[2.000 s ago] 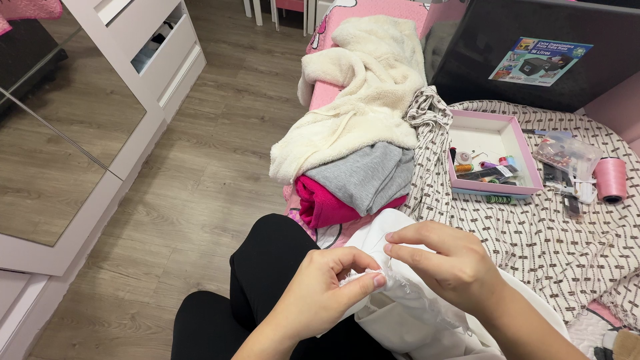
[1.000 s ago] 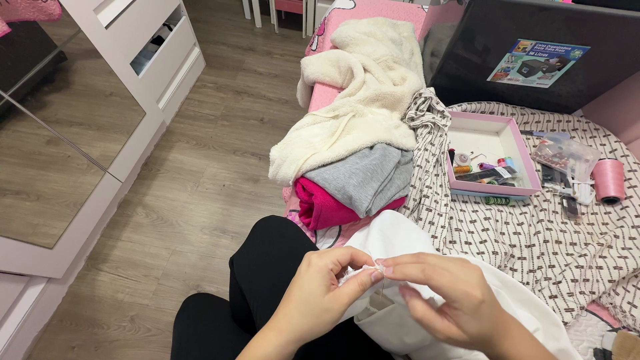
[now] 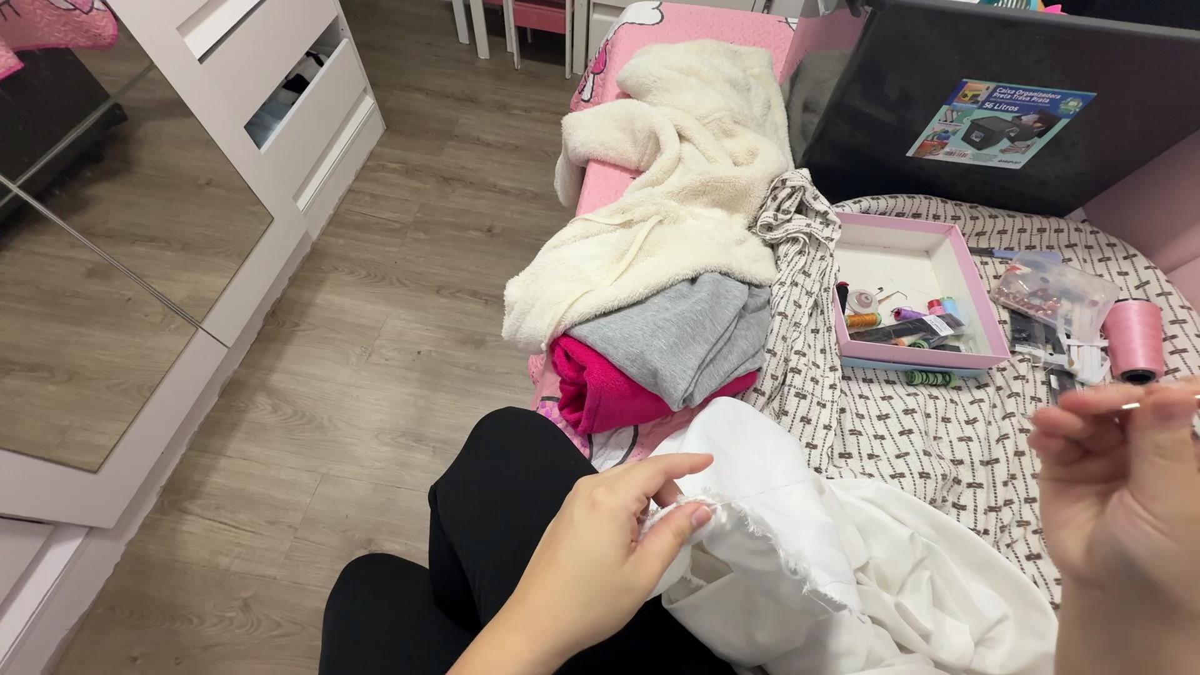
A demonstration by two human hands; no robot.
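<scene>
White fabric (image 3: 919, 562) with a frayed edge lies over my lap and the bed. My left hand (image 3: 623, 539) holds that frayed edge between thumb and fingers, its index finger stretched out above. At the right border my right hand (image 3: 1125, 478) is raised away from the cloth, pinching a thin, shiny needle (image 3: 1131, 406) between thumb and fingertip. A fine thread line crosses the white fabric near its edge. Behind the right hand stands a pink thread cone (image 3: 1132, 339).
A pink-rimmed box (image 3: 984, 305) holds thread spools. Near it are a clear plastic case (image 3: 1055, 295) and a green spool (image 3: 930, 379). Folded grey cloth (image 3: 684, 328) and a cream fleece garment (image 3: 675, 187) lie ahead. A black storage box (image 3: 1012, 103) stands behind, mirrored doors (image 3: 122, 309) at left.
My right hand has moved from beside my left hand out to the right border, and the needle now shows in it. My left hand has stayed at the frayed edge.
</scene>
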